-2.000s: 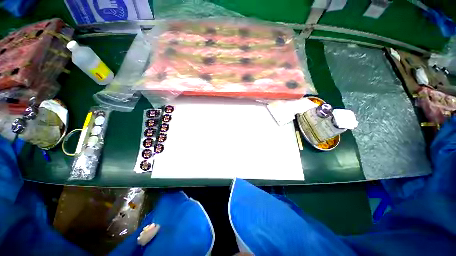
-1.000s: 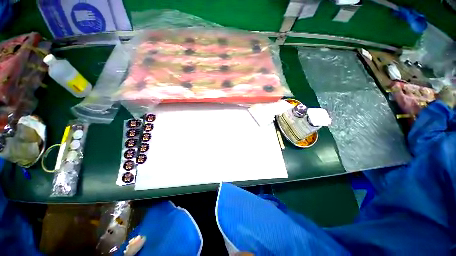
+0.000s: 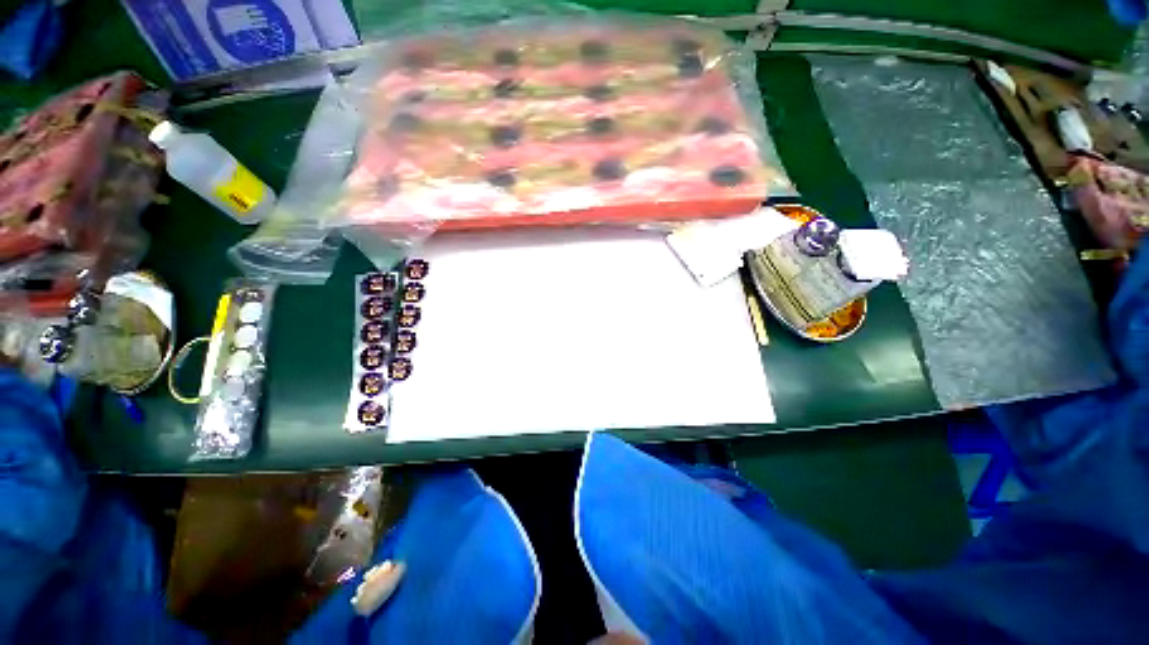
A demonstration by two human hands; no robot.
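A white mat (image 3: 586, 334) lies on the green bench. Pale strips with round dark stickers (image 3: 372, 333) lie at its left edge. Behind it, a pink foam tray (image 3: 554, 208) holds rows of gold watches with black faces under a clear plastic sheet (image 3: 300, 208). No whole hand shows. A small pale shape lies low on the blue smock at left; it may be part of my left hand, but I cannot tell. A sliver of skin at the bottom edge is cut off; I cannot tell which hand it is.
Dispenser bottles (image 3: 806, 277) stand in a metal dish right of the mat, beside a folded white paper (image 3: 708, 252). A squeeze bottle (image 3: 214, 174), a clear sleeve (image 3: 236, 372) and another dish are at left. Crinkled plastic (image 3: 977, 239) and a neighbour's sleeve (image 3: 1071, 435) are at right.
The camera view has swung left, then back right and slightly down. The neighbour's hand seen at the far right one second ago no longer shows. The bench items keep their places.
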